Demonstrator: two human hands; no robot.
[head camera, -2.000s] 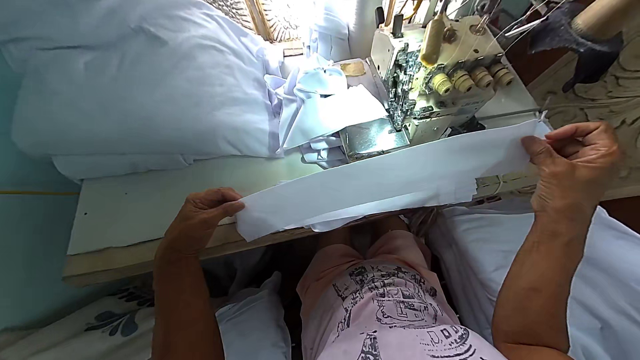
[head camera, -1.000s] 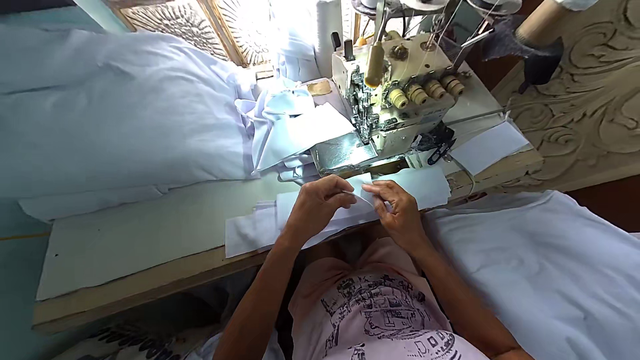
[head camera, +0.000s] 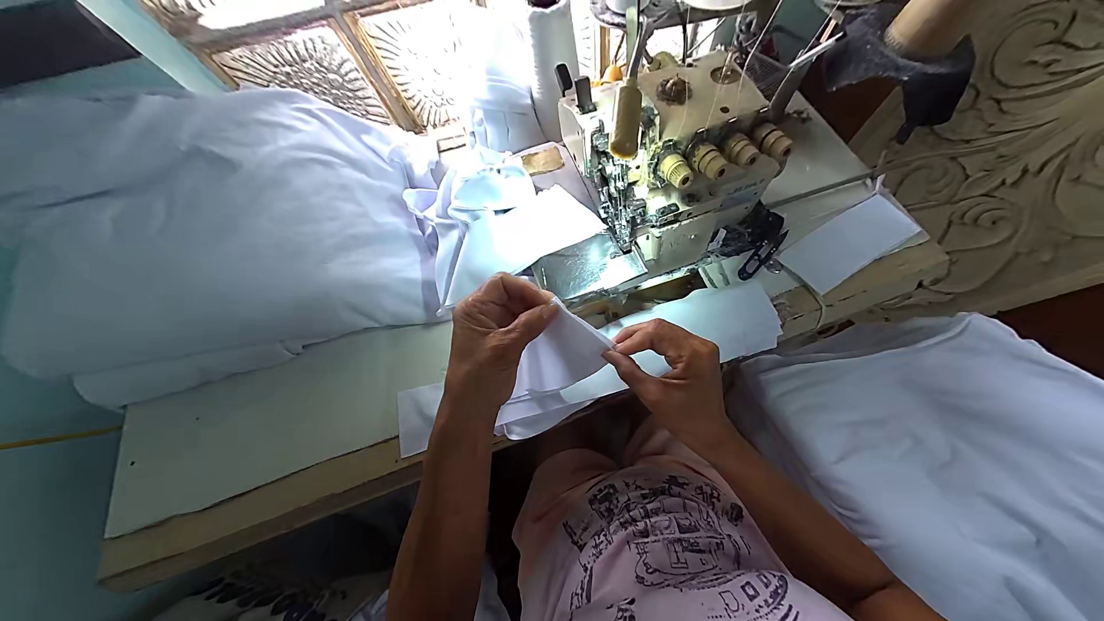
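Observation:
My left hand pinches one corner of a white fabric piece between thumb and fingers. The edge of that piece runs taut to my right hand, whose thumb and forefinger pinch its other end. Beneath the hands, more white fabric strips lie along the table's front edge. Just beyond stands an overlock sewing machine with its lamp lit over the needle area and its metal plate. The lower part of the held piece overlaps the strips, so where it ends is unclear.
A large heap of white fabric covers the table's left side. Crumpled white pieces lie left of the machine. Black thread snips and a white rectangle of fabric are at right. More white cloth is beside my right arm.
Two seconds ago my hands stretched a long white strip wide apart. They came together over the table, and now hold a short edge of fabric between them. The white rectangle lies at right since one second ago.

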